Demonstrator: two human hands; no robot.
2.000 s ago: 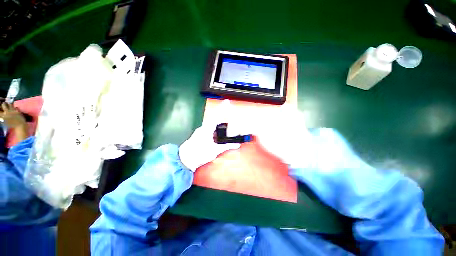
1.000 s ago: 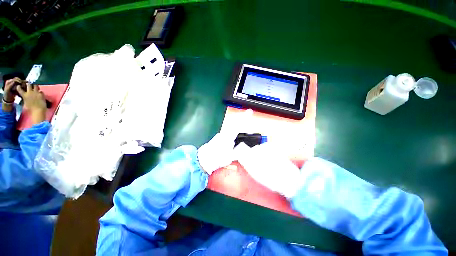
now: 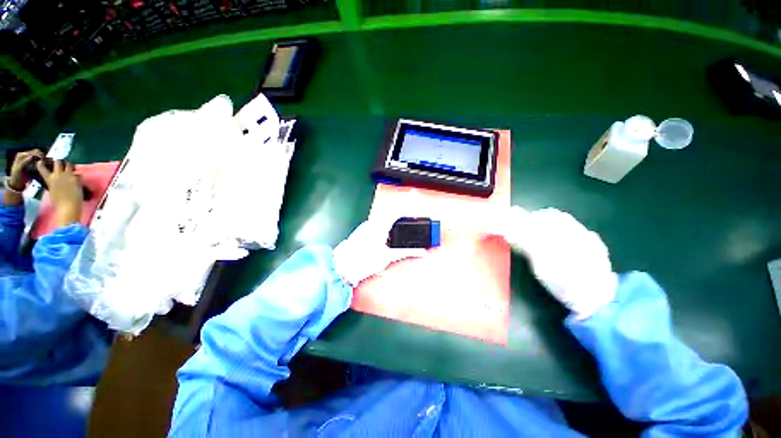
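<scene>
A small black dongle with a blue end (image 3: 414,233) is held in my gloved left hand (image 3: 364,253) above the red-pink mat (image 3: 432,306). My gloved right hand (image 3: 561,257) is at the mat's right edge, apart from the dongle. The glove is overexposed, so I cannot tell whether its fingers hold something white. The black tablet (image 3: 440,156) lies at the top of the mat with its blue-white screen lit.
A large heap of white plastic bags (image 3: 175,205) is at left, with label sheets behind. A white bottle (image 3: 618,152) with its cap open stands at right. Other black units (image 3: 285,68) lie farther back. Another person's hands (image 3: 60,184) work at far left.
My right hand has moved away to the right from the dongle. The dongle stays in my left hand, its broad face now showing. The camera view has shifted.
</scene>
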